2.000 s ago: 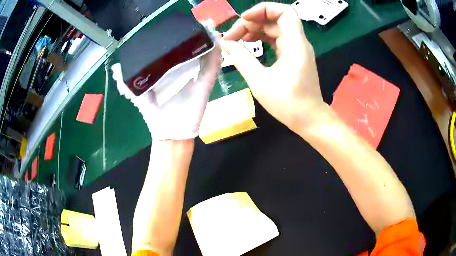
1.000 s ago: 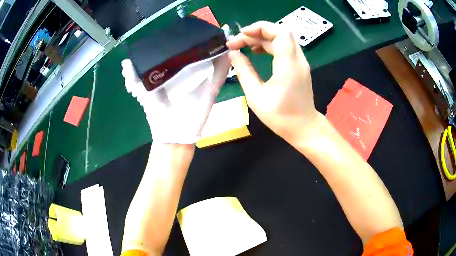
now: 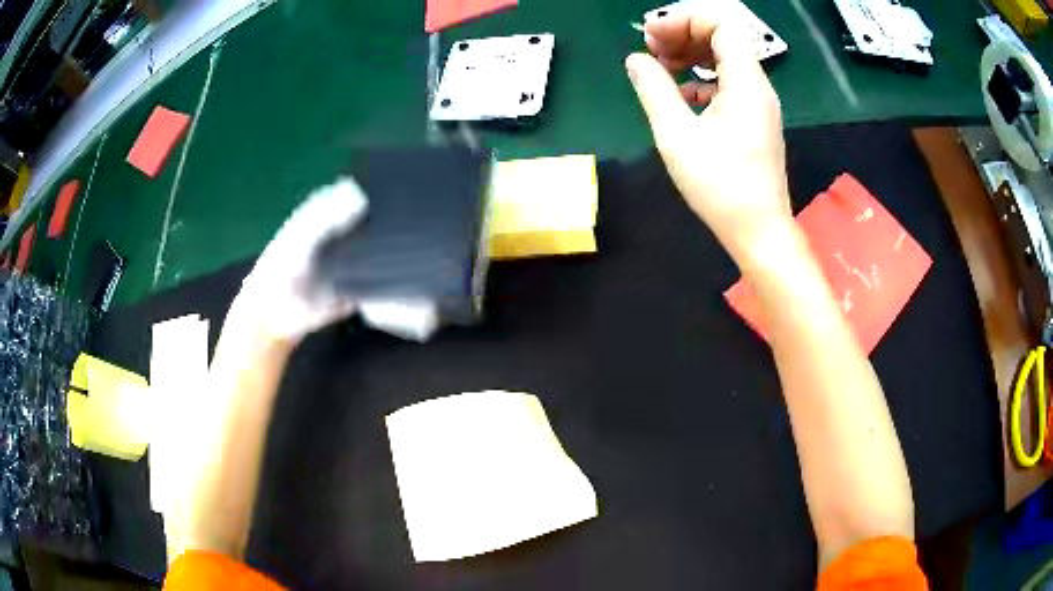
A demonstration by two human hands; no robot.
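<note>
My left hand [image 3: 295,260], in a thin white glove, holds the black box [image 3: 418,231] above the black mat. The box is motion-blurred, with its dark flat face towards me and a glossy edge on the right. The "Star" logo does not show. My bare right hand [image 3: 727,139] is raised at the upper right, apart from the box, fingers bent; a tiny pale thing shows near the fingertips, too small to name. A folded pale-yellow label stack [image 3: 543,208] lies just right of the box. A creased pale sheet [image 3: 491,476] lies on the mat.
White plates [image 3: 497,76] lie on the green belt [image 3: 312,92], one partly behind my right hand. A red sheet [image 3: 860,266] lies partly under my right forearm. White strips [image 3: 176,381] and a yellow roll [image 3: 107,406] are left; yellow scissors [image 3: 1028,406] and a tape roll [image 3: 1016,98] right.
My left hand has lowered and turned the box, whose logo front is now out of sight. My right hand has moved away from the box, up and right. The view has shifted.
</note>
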